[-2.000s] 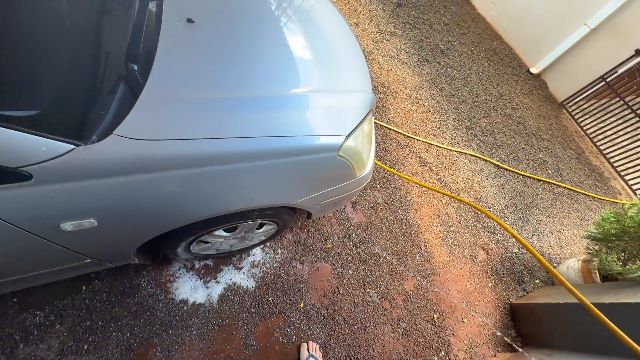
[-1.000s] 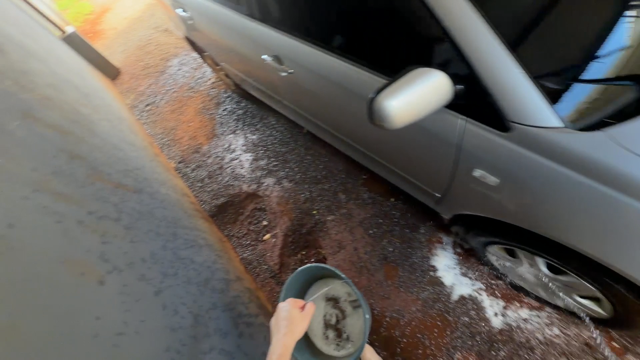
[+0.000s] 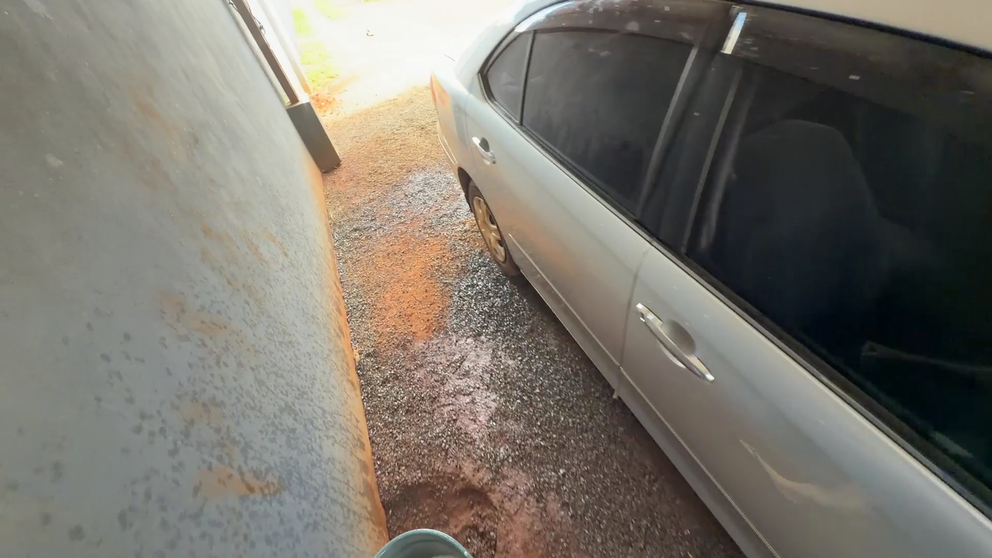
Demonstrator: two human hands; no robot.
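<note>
Neither of my hands shows in the head view now. The rim of a green-grey bucket [image 3: 422, 535] pokes in at the bottom edge; most of the bucket lies outside the picture, so what holds it is hidden. To its right stands a silver car [image 3: 558, 232] seen along its side, with a front door handle [image 3: 674, 341], a rear door handle [image 3: 483, 149], dark windows [image 3: 604, 101] and a rear wheel [image 3: 488, 225].
A grey, red-stained wall [image 3: 194, 310] runs along the left. Between it and the car lies a strip of gravel and red soil [image 3: 480, 387], with a shallow hollow near the bucket. A dark block [image 3: 313, 136] stands at the wall's far end.
The view has swung from the car's front towards its rear. One second ago a hand was at the bucket's rim, with part of another beside it; now only the rim shows.
</note>
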